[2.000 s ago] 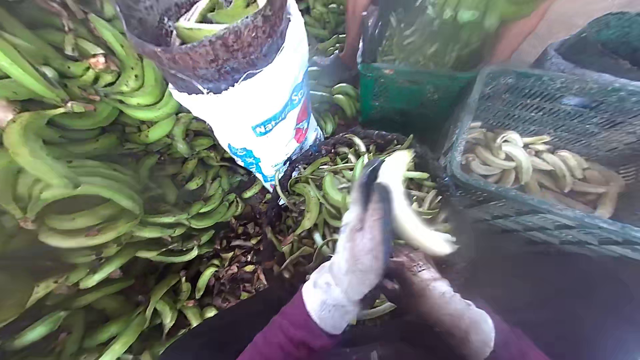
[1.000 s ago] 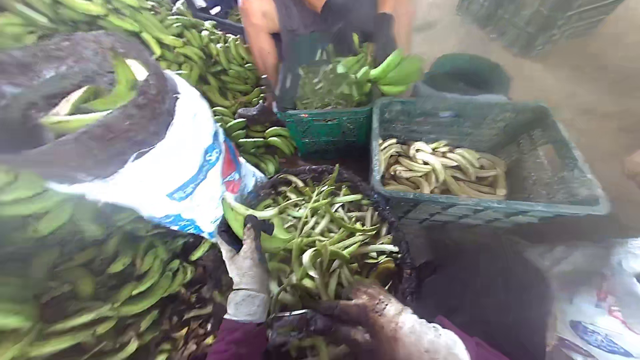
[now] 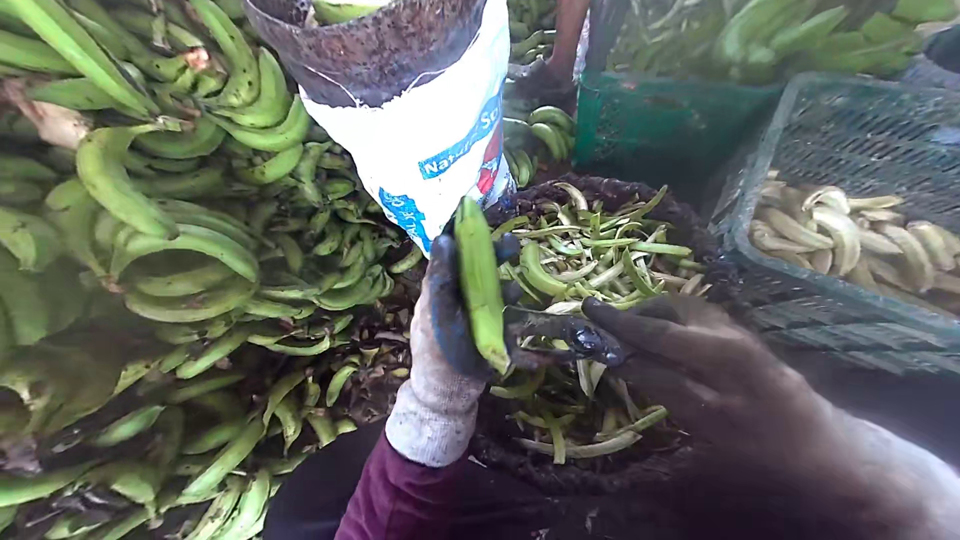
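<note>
My left hand (image 3: pixel 454 322), in a soiled glove with a pale cuff, is closed around a green plantain (image 3: pixel 480 289) held upright. My right hand (image 3: pixel 690 345), gloved, dark and blurred, is just to the right. From its fingers a dark, wet-looking tool (image 3: pixel 581 335), perhaps a small knife, reaches toward the plantain; its blade cannot be made out. Below both hands stands a dark-rimmed container (image 3: pixel 709 240) heaped with green plantain peels (image 3: pixel 600 255). Peeled plantains (image 3: pixel 844 232) lie in the crate at the right.
A white printed sack (image 3: pixel 420 142) with a dark, stained top stands ahead. Green plantains (image 3: pixel 187 247) are piled along the left. A green crate (image 3: pixel 667 120) and a slatted plastic crate (image 3: pixel 772 150) stand at the back and right. Another person's arm (image 3: pixel 570 37) shows at the top.
Two seconds ago a peeled plantain was at my hands; now my left hand holds a green one upright. One second ago that hand was at a green plantain beside the sack. The view has swung left.
</note>
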